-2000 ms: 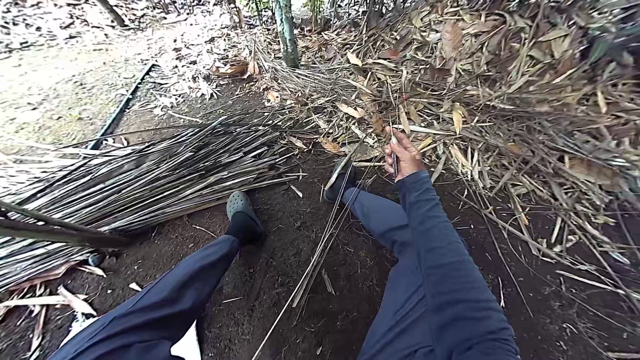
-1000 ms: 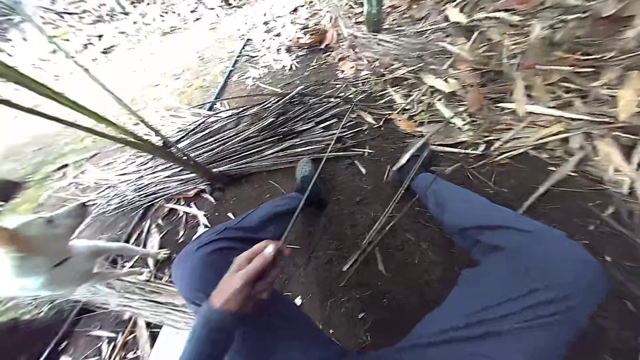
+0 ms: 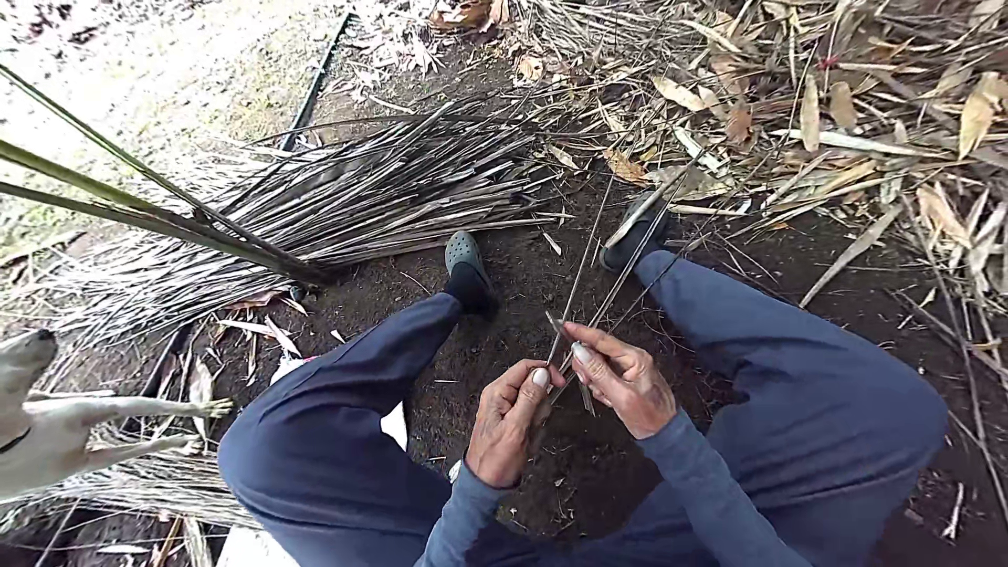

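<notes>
Between my knees, my left hand [image 3: 512,417] pinches the near end of a thin dry stalk [image 3: 583,268] that points up and away from me. Close on its right, my right hand [image 3: 622,378] holds a small thin blade-like tool [image 3: 554,323], its tip against or just beside the stalk near my left fingertips; the handle is hidden by the fingers. More thin stalks [image 3: 622,276] run from below my hands toward my right foot. Whether the right hand also touches these cannot be told.
A large pile of dry stalks [image 3: 378,189] lies beyond my left foot in its clog [image 3: 463,256]. Green stems [image 3: 157,220] rise at the left, near a pale dog [image 3: 71,417]. Leaf litter [image 3: 866,118] covers the upper right. A dark hose [image 3: 319,79] lies at the top.
One second ago one hand held a thin stalk up over the left leg; now both hands are together between the knees at a stalk's end. The dog's legs still stretch in from the left.
</notes>
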